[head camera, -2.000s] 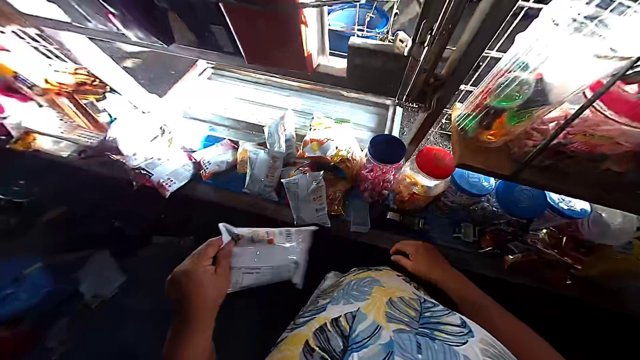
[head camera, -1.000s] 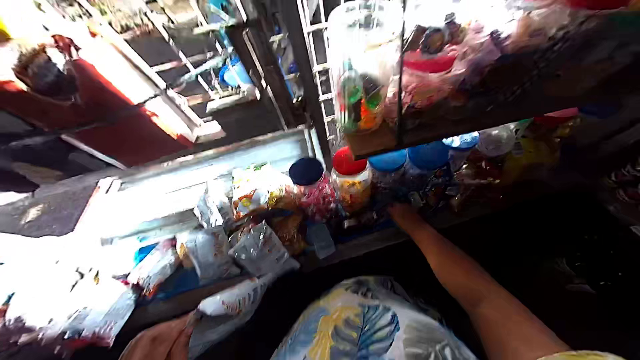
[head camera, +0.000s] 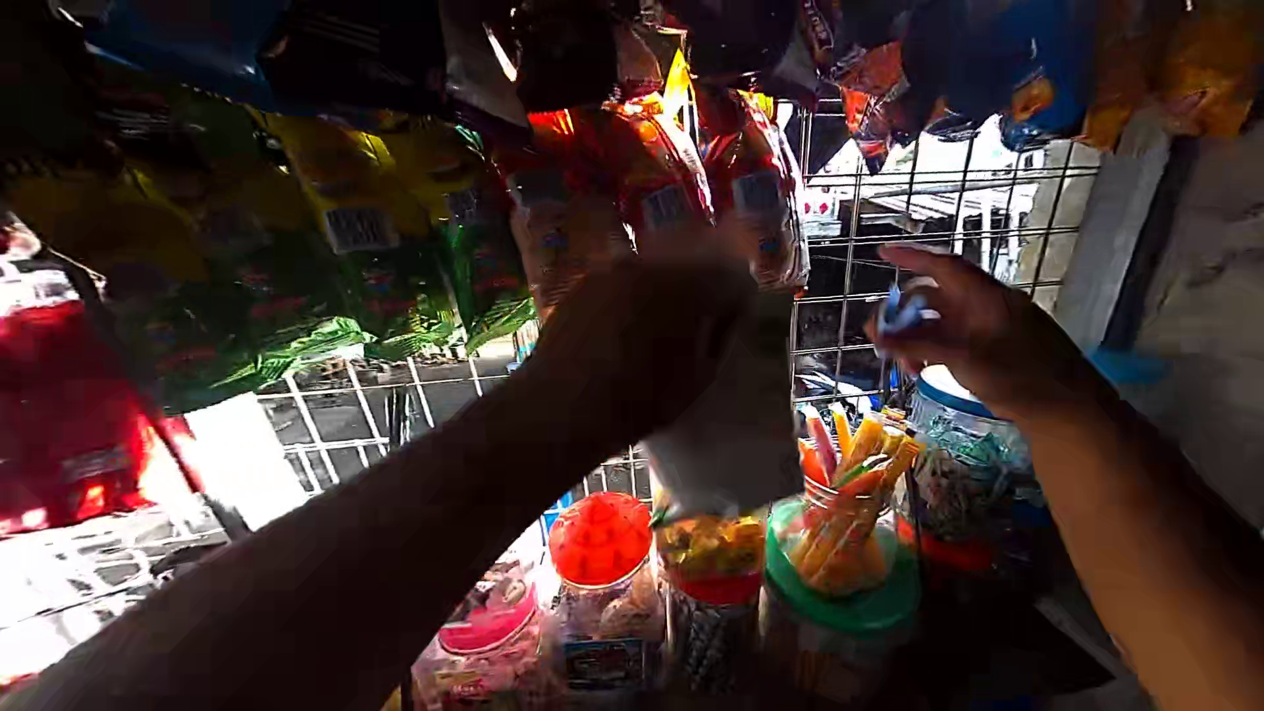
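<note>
My left hand (head camera: 681, 316), dark and blurred, is raised in the middle of the view, shut on a pale plastic packet (head camera: 731, 444) that hangs below it. Red snack bags (head camera: 662, 188) hang just behind this hand. At the right my right hand (head camera: 953, 321) is raised before the wire grille, its fingers around a small blue and white item (head camera: 904, 311) too blurred to name. Below the hands stand a jar with a green lid (head camera: 839, 602), an open jar of yellow and orange stick snacks (head camera: 854, 494) on top of it, and a blue-rimmed clear jar (head camera: 963, 444).
Green and yellow snack bags (head camera: 355, 227) hang at the left, and more bags (head camera: 1037, 79) along the top. Jars with a red lid (head camera: 600, 538) and a pink lid (head camera: 489, 622) stand low in front. A wire grille (head camera: 849, 237) lies behind; a wall (head camera: 1200, 296) bounds the right.
The view has swung to hanging bags and other jars. My right hand, resting low at the counter edge before, is now raised with a small item in it. My left hand is raised too.
</note>
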